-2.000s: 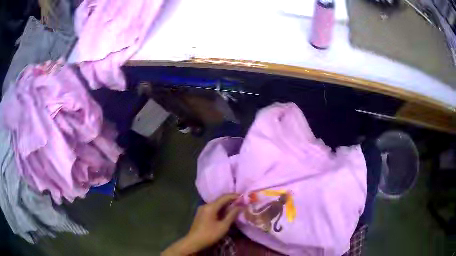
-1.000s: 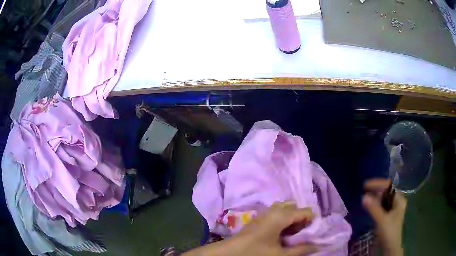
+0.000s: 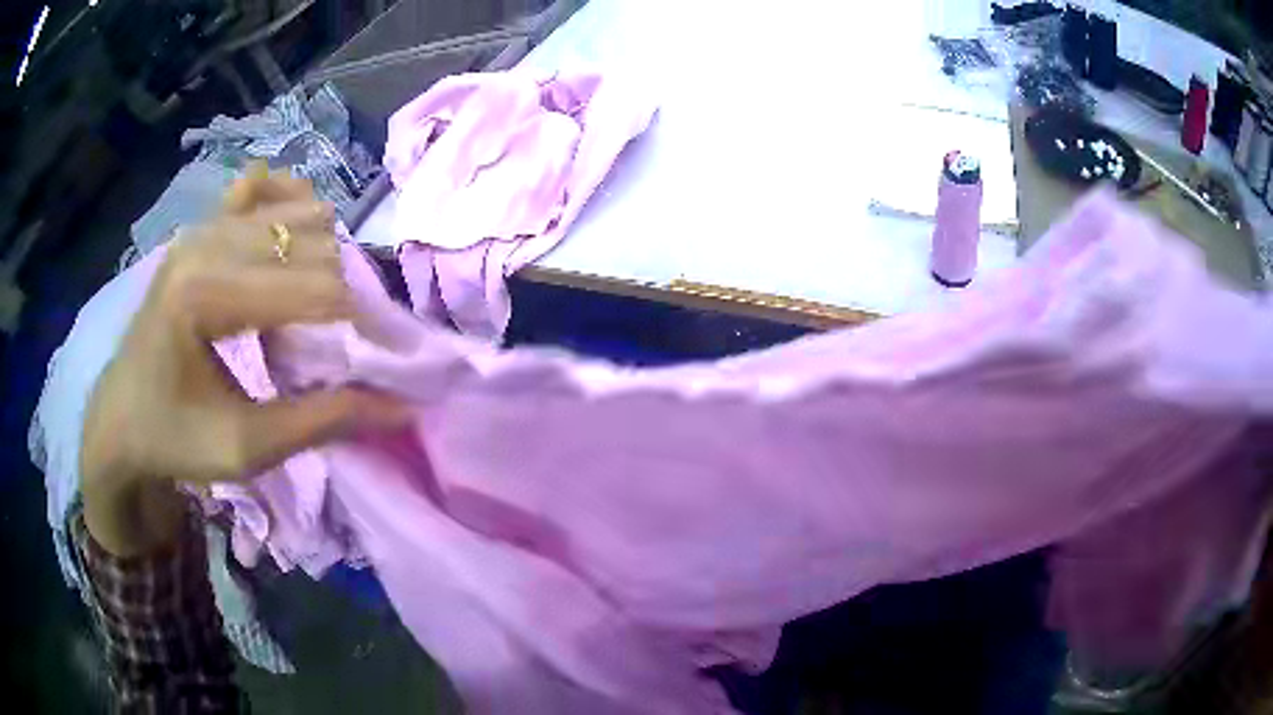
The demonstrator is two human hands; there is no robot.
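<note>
A pink garment is stretched across the view in front of the table, with its gathered edge uppermost. My left hand, blurred and wearing a ring, grips the garment's left end between thumb and fingers. The garment's right end reaches the right rim of the picture. My right hand is not clearly visible; it is hidden by the cloth or outside the picture. The embroidered motif does not show. No snips or needle can be made out.
A pink thread cone stands on the white table. More pink cloth hangs over its left edge. A black dish with white dots and a red spool are at right. Striped cloth lies left.
The garment has risen from the lap and is spread wide across the view. My left hand has moved far left and up with it. My right hand and its dark tool are no longer visible.
</note>
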